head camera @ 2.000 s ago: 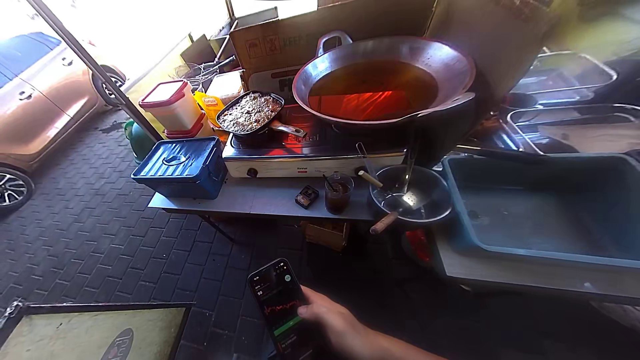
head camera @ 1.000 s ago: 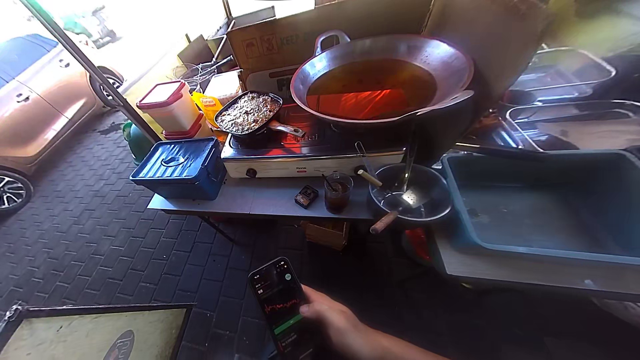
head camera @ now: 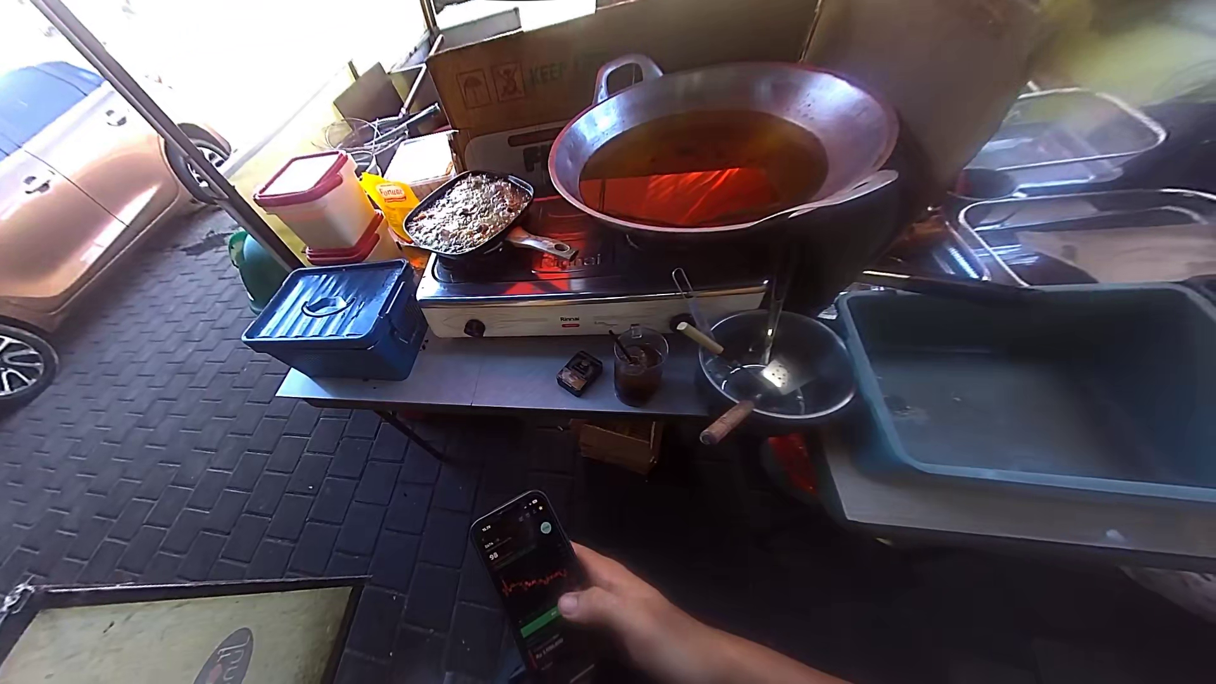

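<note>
My right hand [head camera: 622,598] grips a smartphone [head camera: 532,579] low in the middle of the view, its thumb over the lit screen, which shows a red line graph and a green bar. My left hand is out of view. Beyond the phone, a Rinnai gas stove [head camera: 589,309] stands on a narrow table. On its right burner sits a large metal wok [head camera: 855,123] holding orange-brown oil. A small rectangular pan [head camera: 470,214] with a crumbly pale food is on the left burner. A glass mug [head camera: 638,366] with a dark drink stands near the table edge.
A blue lidded box [head camera: 332,313] is left of the stove, with red-lidded containers [head camera: 318,199] behind it. Right of the mug, a clear bowl [head camera: 817,366] holds wooden-handled utensils. A grey-blue plastic tub [head camera: 1045,480] stands farther right. A car [head camera: 85,180] is parked at left.
</note>
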